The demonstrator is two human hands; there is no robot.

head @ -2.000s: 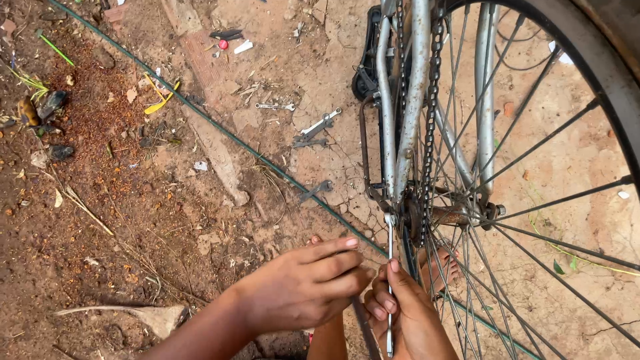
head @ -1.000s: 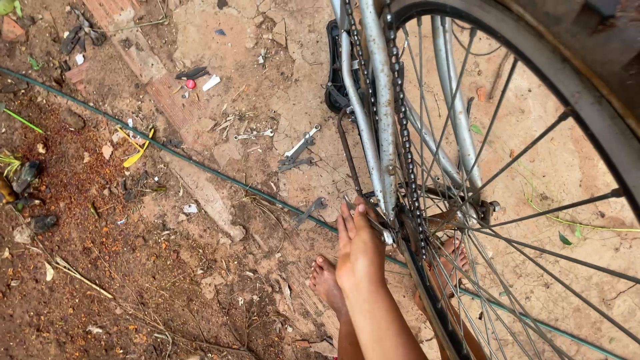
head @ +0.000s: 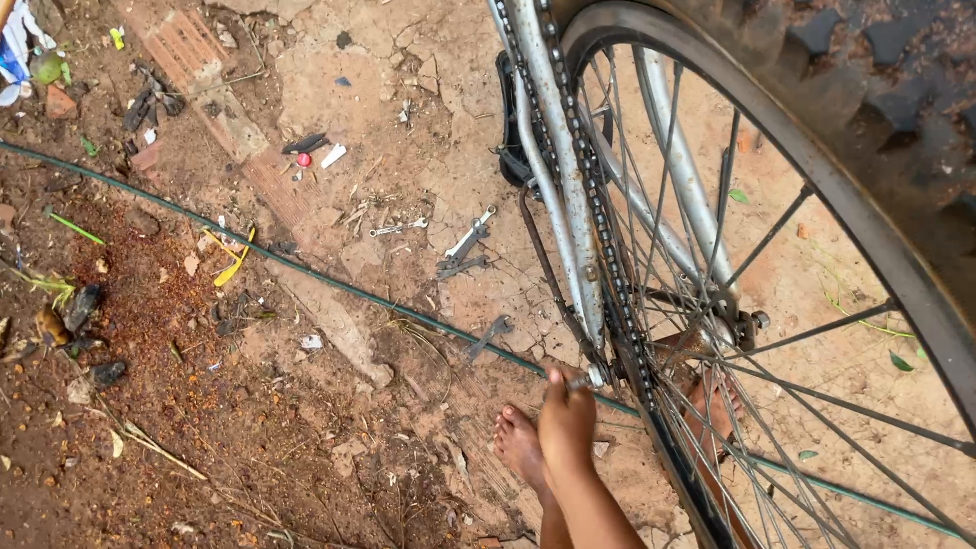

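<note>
My right hand (head: 568,415) reaches up from the bottom, its fingers closed around the metal end of the rear axle (head: 593,375), beside the frame dropout. The fingers partly hide the nut area, and whether a wrench is in them cannot be made out. My left hand is out of view. The bicycle's rear wheel (head: 827,179) fills the right side. The chain (head: 591,171) runs along the silver frame stay (head: 560,137) to the hub. The far axle nut (head: 759,320) shows beyond the spokes.
An open-end wrench (head: 490,335) lies near the green cord (head: 358,292). More wrenches (head: 465,242) and a small combination wrench (head: 399,226) lie farther up. A bare foot (head: 521,444) is beside my hand, another (head: 713,404) behind the spokes. The pedal (head: 512,118) is above.
Two seconds ago both hands were by the axle, the right holding a combination wrench there; the left has left the view. The right hand's fingers have drawn in around the axle end since.
</note>
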